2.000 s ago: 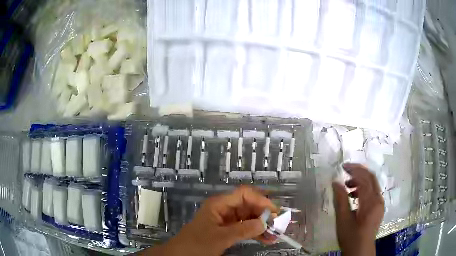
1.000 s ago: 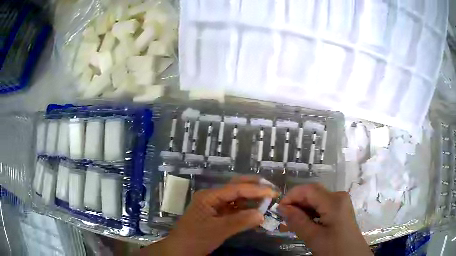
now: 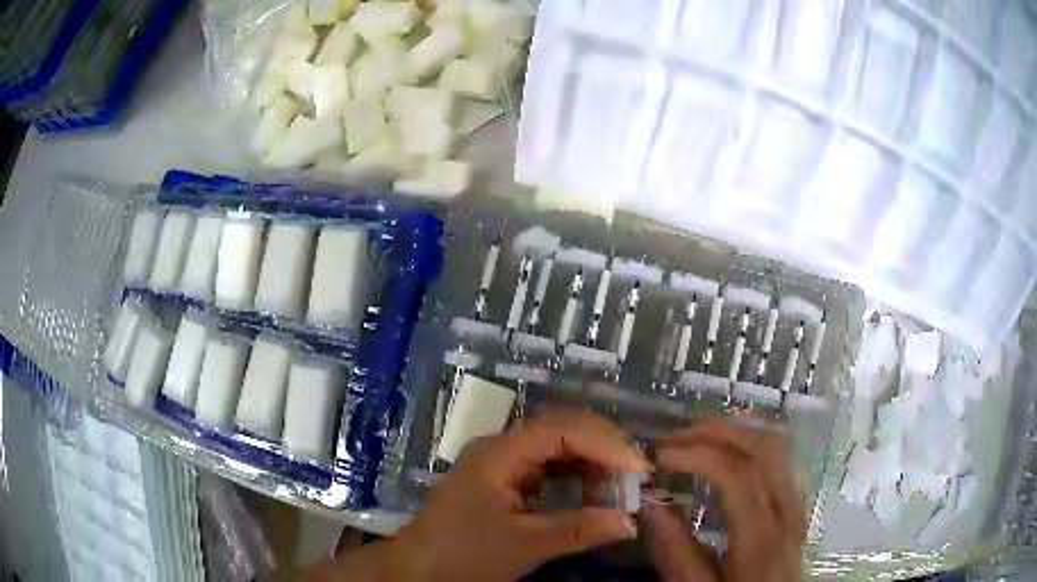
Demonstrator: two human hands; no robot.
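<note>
My left hand (image 3: 534,489) holds a small white part (image 3: 631,491) between thumb and fingertips over the front of the clear parts tray (image 3: 455,307). My right hand (image 3: 728,489) is close beside it, fingertips near the part's right side; whether they grip it is unclear. Slender parts (image 3: 573,305) with dark bands lie in the tray's back row. A cream foam block (image 3: 475,418) lies in the tray's front left. The hands hide much of the front row.
The blue-edged tray (image 3: 398,364) with upright white blocks is left. A bag of foam blocks (image 3: 398,91) and a large white tray (image 3: 728,136) lie beyond. Thin white pieces (image 3: 910,421) are heaped right. Stacked white trays (image 3: 102,500) stand lower left, dark blue-edged trays (image 3: 80,57) upper left.
The view has shifted and tilted, so the trays appear further right. My right hand has come from the white pieces to beside my left hand, which still holds the small part.
</note>
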